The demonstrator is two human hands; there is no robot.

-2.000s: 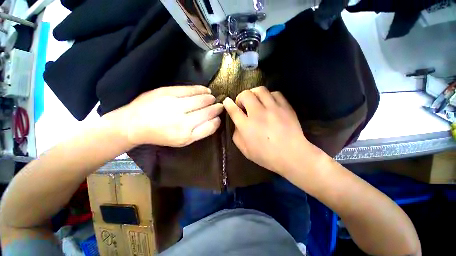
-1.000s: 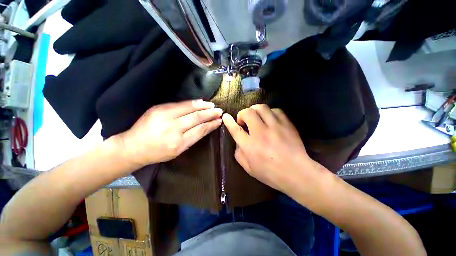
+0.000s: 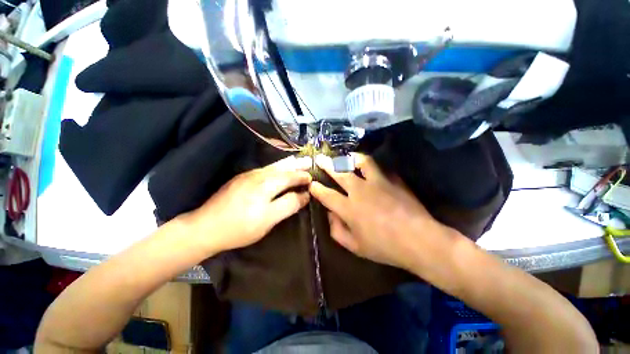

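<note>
The brown panel (image 3: 269, 276) lies over the table's front edge, joined to the black garment body (image 3: 200, 162). The zipper (image 3: 317, 259) runs down its middle from my fingertips. My left hand (image 3: 259, 200) holds the fabric left of the zipper line, fingertips just in front of the presser foot (image 3: 314, 146). My right hand (image 3: 376, 207) holds the fabric on the right side, thumb and fingers close to the left fingertips. The fabric under my fingers is partly hidden. The sewing machine (image 3: 311, 62) stands above the hands.
Cut black pieces (image 3: 124, 138) lie left on the white table (image 3: 83, 228). Red-handled scissors (image 3: 17, 193) are at far left. Tools with a yellow handle (image 3: 617, 243) lie at far right. A cardboard box (image 3: 162, 304), phone (image 3: 146, 333) and blue crate (image 3: 470, 328) are below.
The view has tilted, so more of the machine head shows. Both hands are now closer to the presser foot, and the brown panel has moved in toward it.
</note>
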